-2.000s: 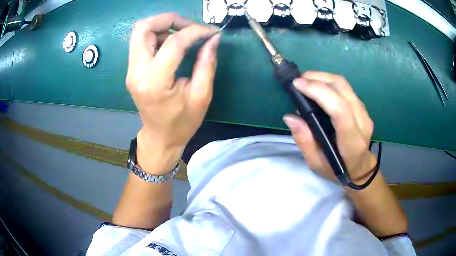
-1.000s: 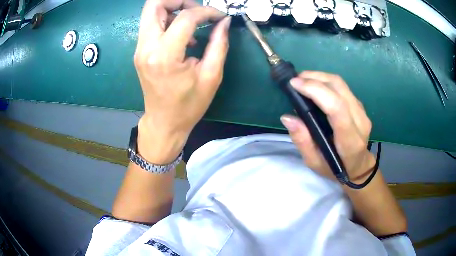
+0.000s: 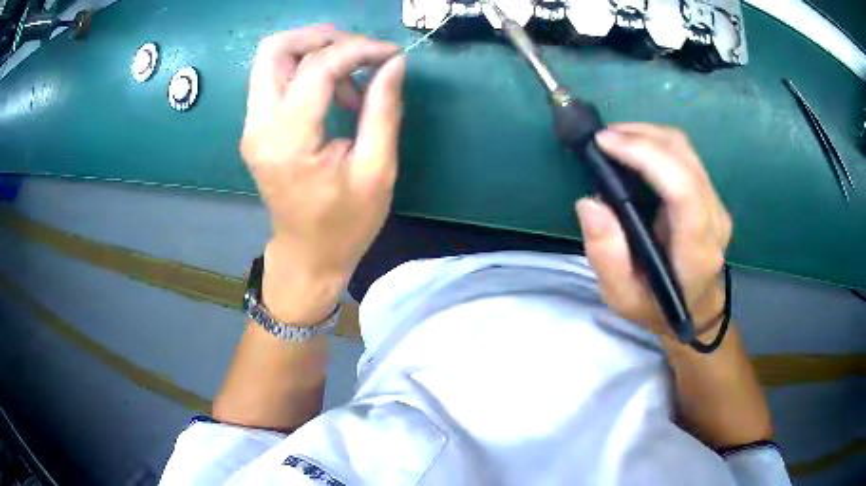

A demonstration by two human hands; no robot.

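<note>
My left hand (image 3: 328,157) pinches a thin bright solder wire (image 3: 423,39) between thumb and fingertips; the wire points up and right toward the fixture. My right hand (image 3: 660,223) holds a soldering iron (image 3: 624,201) by its black handle like a pen. Its silver tip is at the near edge of the silver-white fixture (image 3: 585,16), close to the left end. Small dark-and-shiny workpieces (image 3: 630,13) sit between the fixture's lobes. The fixture's far side is cut off by the top edge. Whether the tip touches a part is unclear.
Two white-silver discs (image 3: 184,88) lie on the green bench (image 3: 76,133) at left. Tweezers (image 3: 819,136) lie at right. A metal arm with a reddish-brown end (image 3: 82,24) is at the far left. The iron's black cord loops by my right wrist. Grey floor shows below.
My left hand has drawn back down and left, showing more wire. The iron and right hand have shifted right. The fixture and discs appear slightly higher and further right in the picture.
</note>
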